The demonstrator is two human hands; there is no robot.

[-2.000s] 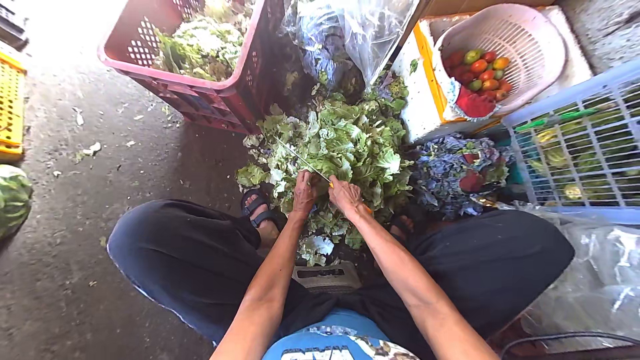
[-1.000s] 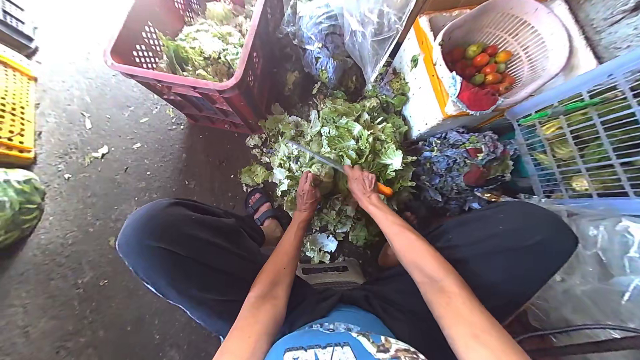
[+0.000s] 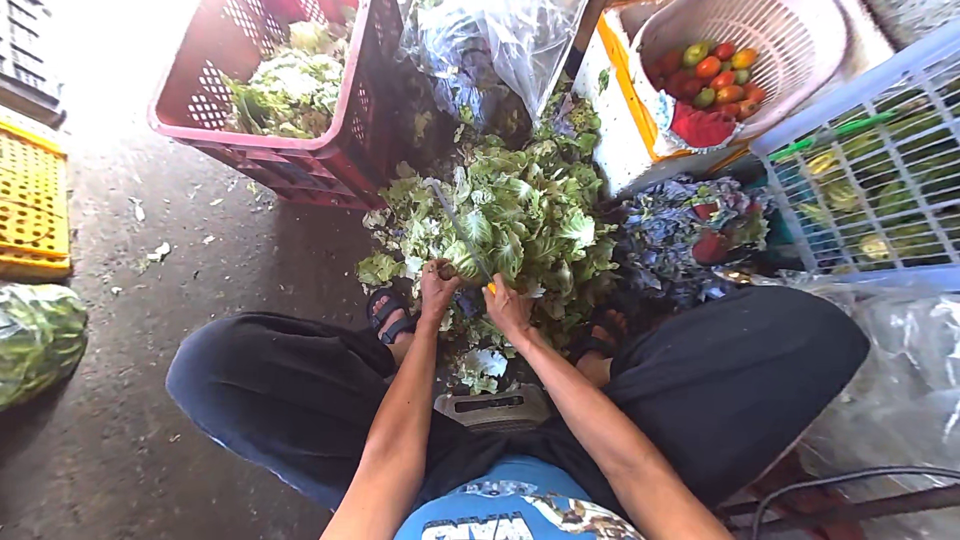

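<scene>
My right hand (image 3: pixel 510 306) is closed round the orange handle of a long-bladed knife (image 3: pixel 459 229). Its blade slants up and to the left over a heap of green leafy trimmings (image 3: pixel 532 217) between my feet. Just left of the knife, my left hand (image 3: pixel 439 283) has its fingers curled at the heap's near edge; whether it holds a leaf or a stem cannot be made out. Loose pale leaves (image 3: pixel 484 364) lie below my hands, in front of a low stool (image 3: pixel 491 409).
A red plastic crate (image 3: pixel 247 139) with leafy heads stands upper left. A pink basket (image 3: pixel 814 64) of tomatoes sits on a foam box (image 3: pixel 611 135). Purple leaves (image 3: pixel 660 225) and a pale blue crate (image 3: pixel 784 195) are right. A yellow crate (image 3: pixel 34 202) and bagged greens (image 3: pixel 37 337) lie left.
The orange handle stuck out to the right of my right hand a second ago; now it shows only at the fingers, with the blade pointing more steeply up the heap.
</scene>
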